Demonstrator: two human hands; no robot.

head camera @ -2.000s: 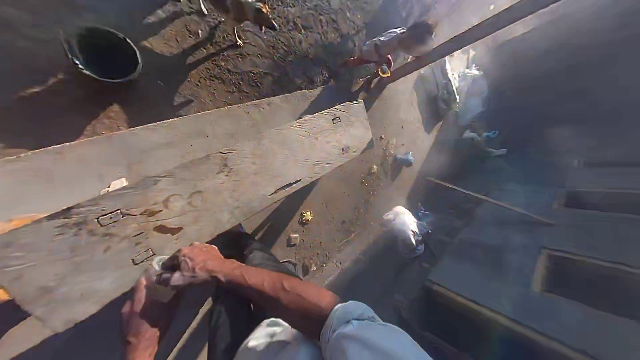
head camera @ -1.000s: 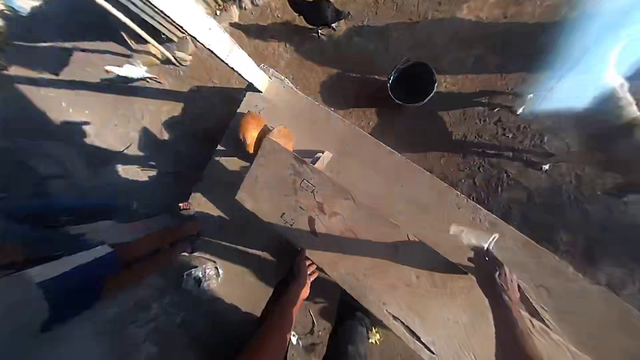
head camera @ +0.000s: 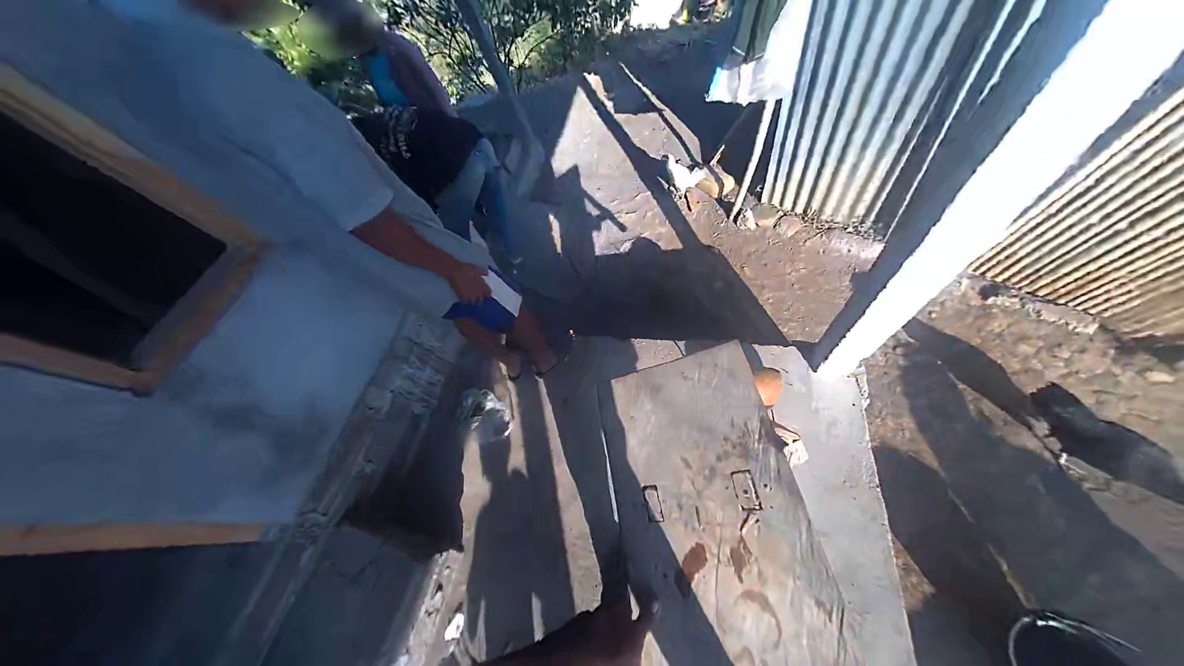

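A wide, worn wooden board (head camera: 689,416) runs from the bottom centre toward the middle of the view, with brown stains and small rectangular marks on its face. At the bottom edge, my left hand (head camera: 615,629) is dark and blurred beside the board's left side; its fingers cannot be made out, nor whether it touches the wood. My right hand is out of view. An orange rounded object (head camera: 768,386) lies by the board's far right corner, near a small broken piece (head camera: 791,444) on the concrete ledge (head camera: 837,462).
A person's hand (head camera: 472,282) rests by blue and white shorts; another person (head camera: 425,153) is behind. Clear plastic (head camera: 485,414) lies on the floor. A white post (head camera: 962,222), corrugated metal sheets (head camera: 832,111) and a black bucket (head camera: 1064,640) are right. A framed opening (head camera: 83,240) is left.
The view has swung strongly. One second ago both my hands were at the board, the right one on its surface; now only my left shows, at the bottom edge.
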